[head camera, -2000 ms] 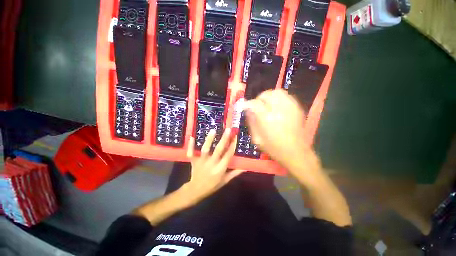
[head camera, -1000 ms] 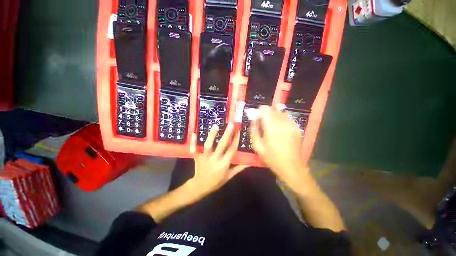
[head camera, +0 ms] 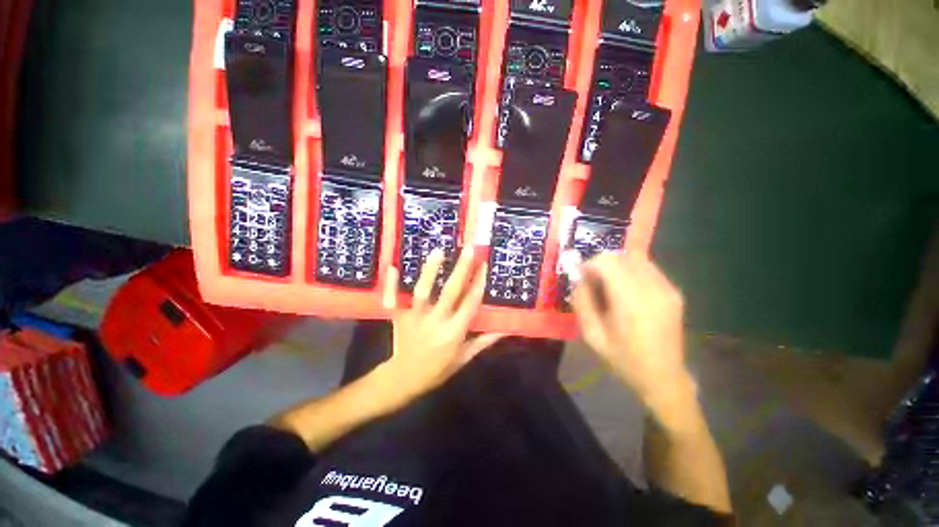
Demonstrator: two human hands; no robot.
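Note:
A bright orange-red tray holds two rows of black keypad phones. Glossy black covers with small pale logos lie above the number keys of the near row; the rightmost is tilted. My left hand is bare, its fingers spread on the tray's near edge and the third near phone. My right hand is over the lower keys of the rightmost near phone, fingertips pinched on a small white wipe, partly hidden. White labels show at the slot edges.
The tray lies on a dark green bench. A whitish bottle with a red-and-white label stands at the top right beside a pale board. A red stool and stacked red-edged trays are at the lower left.
My right hand has moved right, from the fourth near phone to the rightmost one. My left hand stays at the tray's near edge. The rightmost phone's keys now show more.

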